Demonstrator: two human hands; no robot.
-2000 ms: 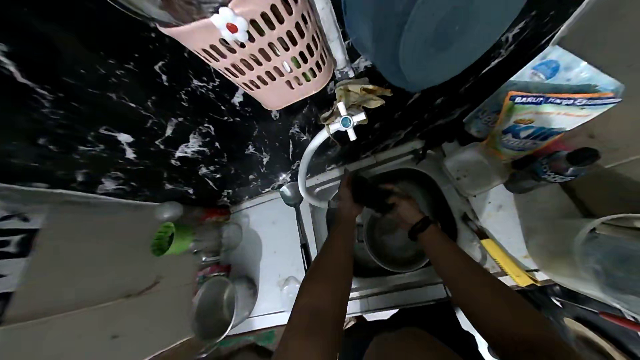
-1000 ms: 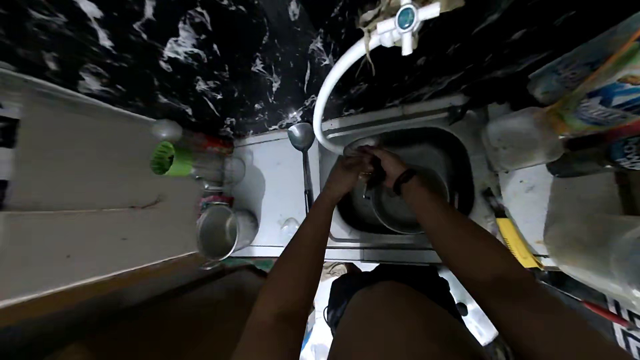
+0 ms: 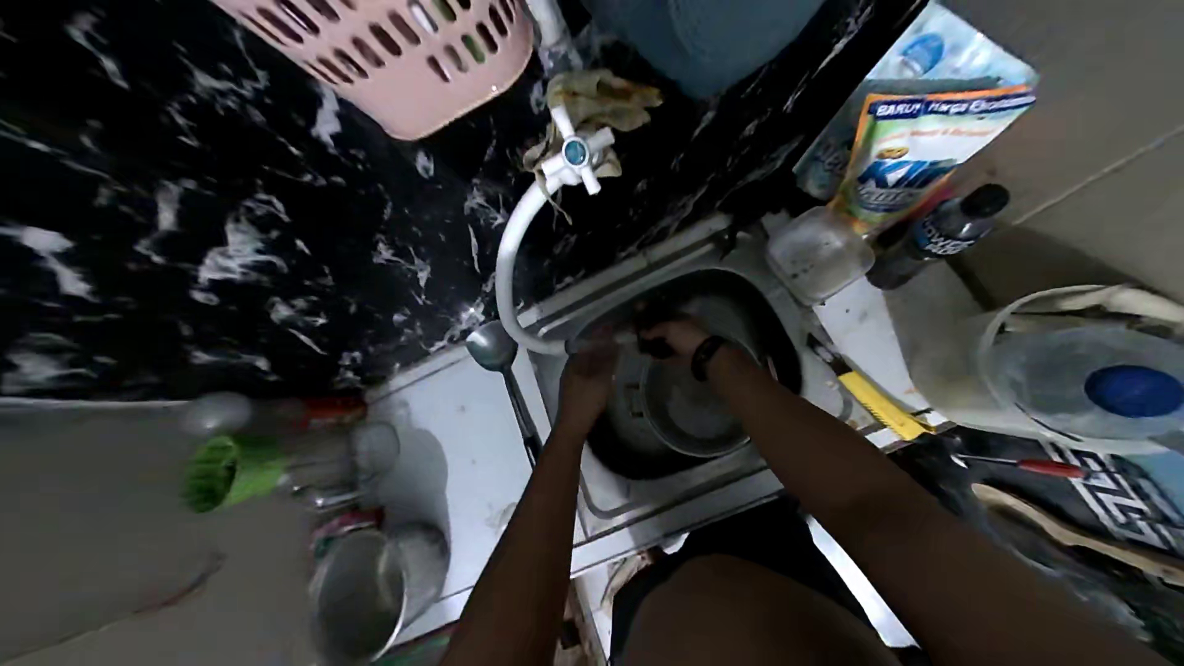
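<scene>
Both my hands are over the metal sink basin (image 3: 629,453), below the end of the curved white faucet (image 3: 509,250). My left hand (image 3: 592,365) is at the faucet's mouth; its fingers are blurred, and what it holds cannot be told. My right hand (image 3: 680,340), with a black band on the wrist, has its fingers closed on a dark object (image 3: 655,346) whose kind is unclear. Beneath my right hand a round metal pan (image 3: 694,407) lies in the basin. A metal ladle (image 3: 495,350) with a dark handle rests left of the sink.
A yellow-handled knife (image 3: 879,402) lies at the sink's right edge. Behind it stand a clear plastic container (image 3: 819,254), a detergent pouch (image 3: 906,166) and a dark bottle (image 3: 943,231). A metal pot (image 3: 361,592) and a green cup (image 3: 231,472) are at the left. A pink basket (image 3: 416,65) hangs above.
The dark object, larger in view between both hands two seconds ago, is now mostly at my right hand. My hands have moved apart since one second ago. The view has shifted and turned.
</scene>
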